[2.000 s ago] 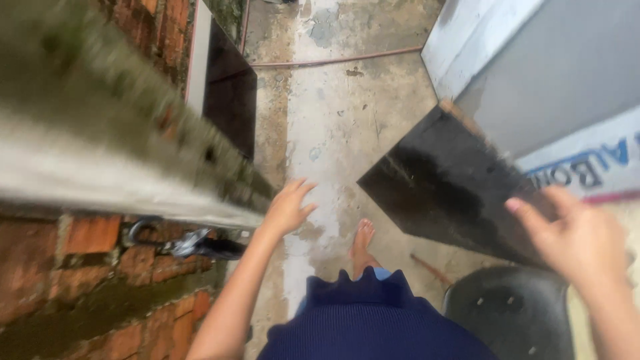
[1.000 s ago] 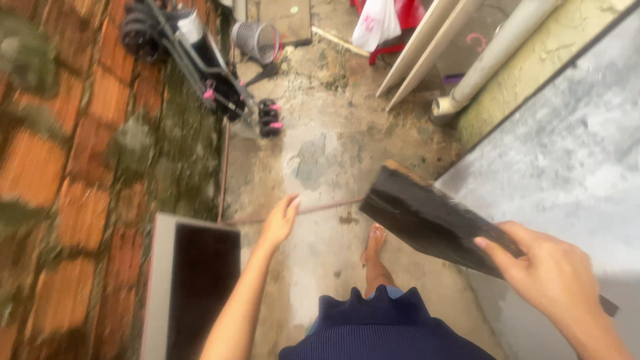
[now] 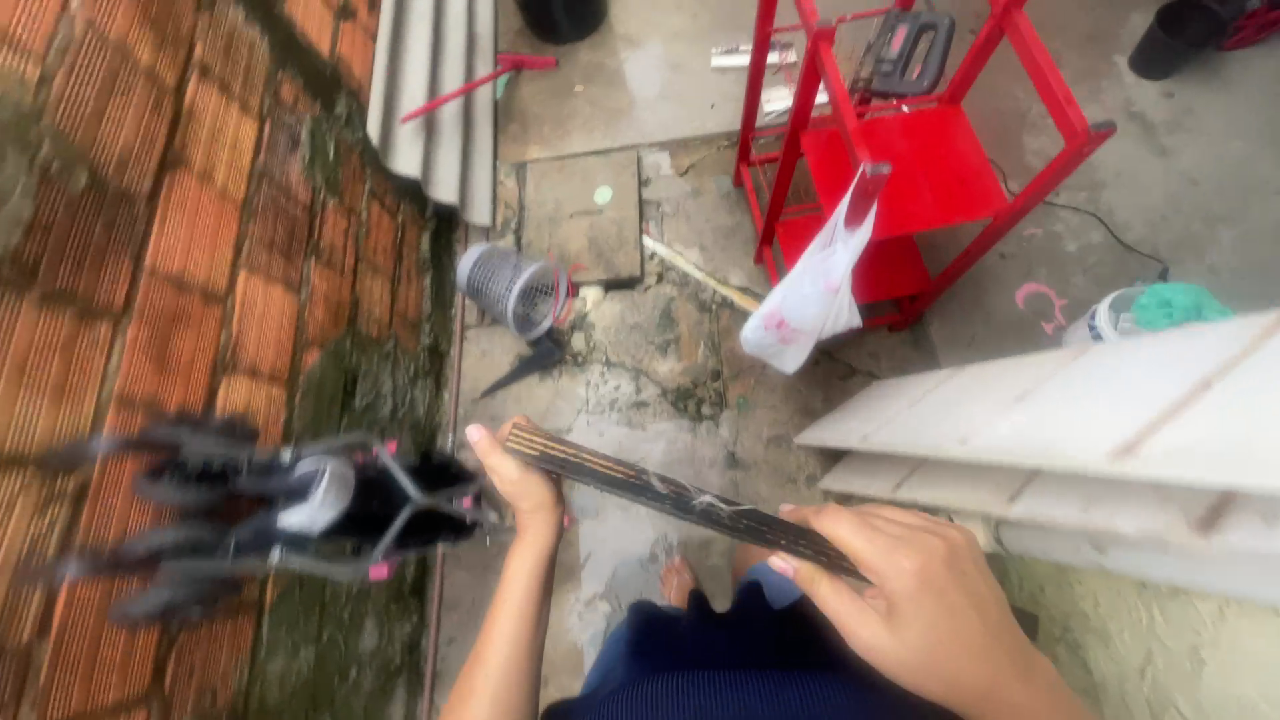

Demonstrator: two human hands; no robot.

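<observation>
A dark wooden board [image 3: 680,500], seen on its layered edge, slants in front of my body. My right hand [image 3: 890,580] grips its right end, thumb below and fingers above. At the board's left end is my left hand [image 3: 520,485], its thumb pointing up beside the corner; the palm touches or nearly touches the end, and the fingers are mostly hidden behind it. My bare foot [image 3: 677,580] shows on the concrete below.
A folded stroller [image 3: 350,500] leans by the brick wall [image 3: 180,300] at left. Ahead lie a mesh basket [image 3: 512,290] and a grey concrete cover [image 3: 582,215]. A red metal stand [image 3: 920,165] bears a white plastic bag [image 3: 810,290]. Pale panels [image 3: 1080,400] jut in from the right.
My left hand, apart from the board in both earlier frames, is now at its left end. The board has turned edge-up in my right hand. The view has moved forward along the passage.
</observation>
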